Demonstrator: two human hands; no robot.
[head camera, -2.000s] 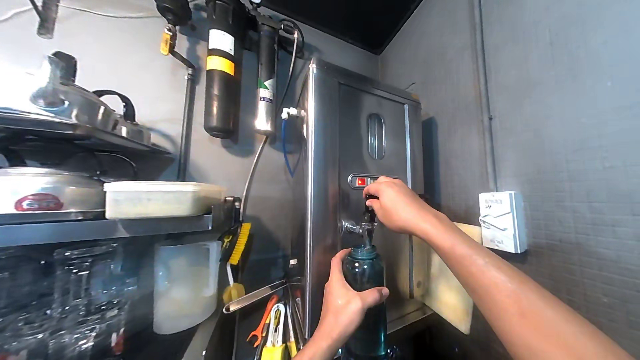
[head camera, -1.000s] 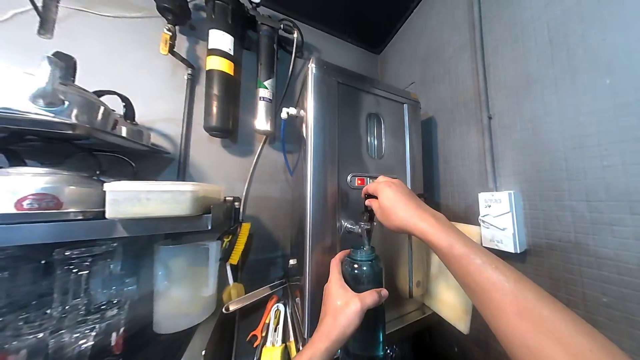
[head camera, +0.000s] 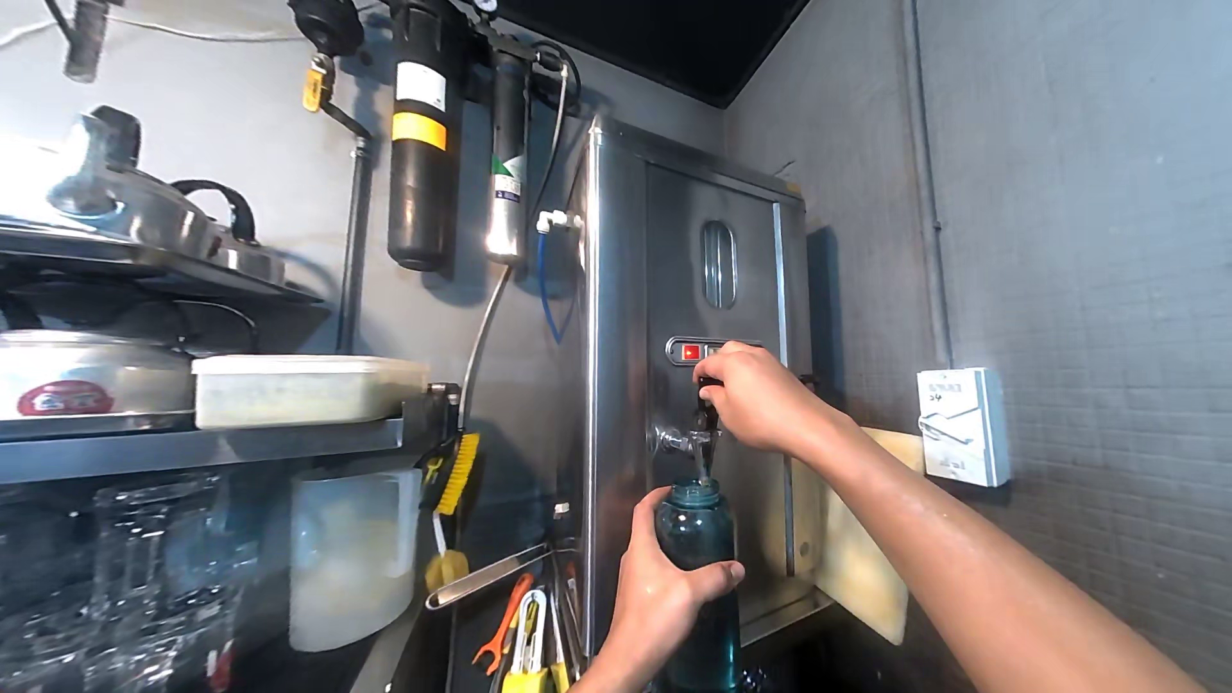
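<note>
My left hand (head camera: 664, 587) is wrapped around a teal see-through bottle (head camera: 701, 549), which stands upright under the spout of a metal tap (head camera: 679, 440). The bottle's mouth is uncovered, and a thin stream of water (head camera: 704, 470) runs from the spout into it. My right hand (head camera: 756, 395) grips the dark tap handle (head camera: 707, 404). The tap comes out of the front of a stainless steel water boiler (head camera: 616, 289), below a lit red switch (head camera: 690, 353). The bottle's lower end is partly hidden by my left hand and the frame edge.
Left of the boiler hang water filter cartridges (head camera: 421, 202), a yellow brush (head camera: 459, 472) and an orange wrench (head camera: 502, 626). A metal shelf (head camera: 289, 445) holds a lidded plastic container (head camera: 298, 390); a plastic pitcher (head camera: 351, 558) is below. A white switch box (head camera: 962, 426) is on the right wall.
</note>
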